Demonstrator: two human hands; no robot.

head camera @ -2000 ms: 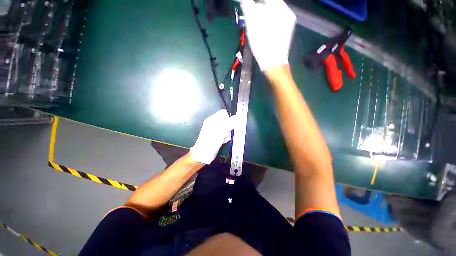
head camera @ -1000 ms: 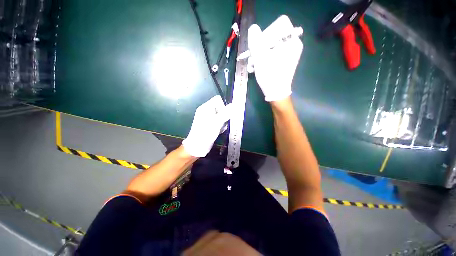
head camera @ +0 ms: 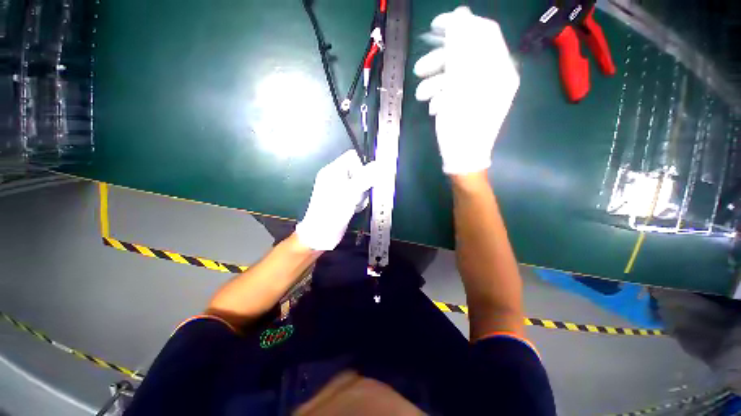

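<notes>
The steel ruler [head camera: 388,130] lies lengthwise on the green mat, its near end past the bench edge. The black wire harness [head camera: 329,69] runs beside it on the left, with red wires [head camera: 371,55] and ring terminals [head camera: 364,114]. My left hand [head camera: 335,199], in a white glove, is closed on the harness at the ruler's left edge near the bench front; its fingertips are partly hidden. A small end [head camera: 376,284] of the harness sticks out below the ruler. My right hand [head camera: 471,85], gloved, is raised right of the ruler, fingers apart and slightly blurred, with nothing visible in it.
A red-handled hand tool [head camera: 573,61] lies at the far right. Clear ridged trays stand at the left [head camera: 41,97] and right [head camera: 650,154] of the mat. Bright glare lies on the mat left of the harness. A blue object [head camera: 605,296] is below the bench at right.
My right hand has come from the ruler's far end, moved off to the right and opened. The view has shifted, so the red-handled tool sits higher and further right. My left hand keeps its hold.
</notes>
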